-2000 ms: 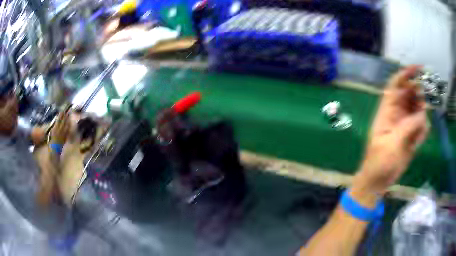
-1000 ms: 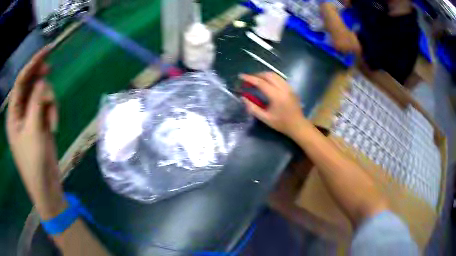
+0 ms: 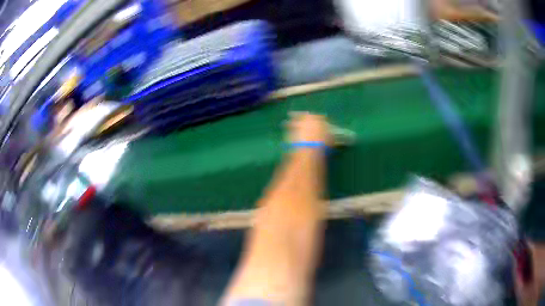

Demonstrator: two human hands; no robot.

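Note:
My left hand [image 3: 308, 127], blurred and with a blue wrist band, is stretched out over the green belt. A small pale item [image 3: 342, 135] lies right beside it on the belt; the fingers are too blurred to show a grip. My right hand [image 3: 536, 272] is cut off by the right edge, around the red-handled pliers [image 3: 523, 261]. The crumpled clear plastic bag [image 3: 445, 245] with white contents is on the dark bench, left of the pliers.
Stacked blue trays [image 3: 209, 80] stand beyond the belt [image 3: 394, 125]. A metal post [image 3: 511, 101] rises at right. A long bluish tube [image 3: 451, 119] crosses the belt. A dark object [image 3: 119, 251] is at lower left.
The view has swung left, so the bag and right hand now show at the right. My left hand has gone from raised at the left to reaching out over the belt.

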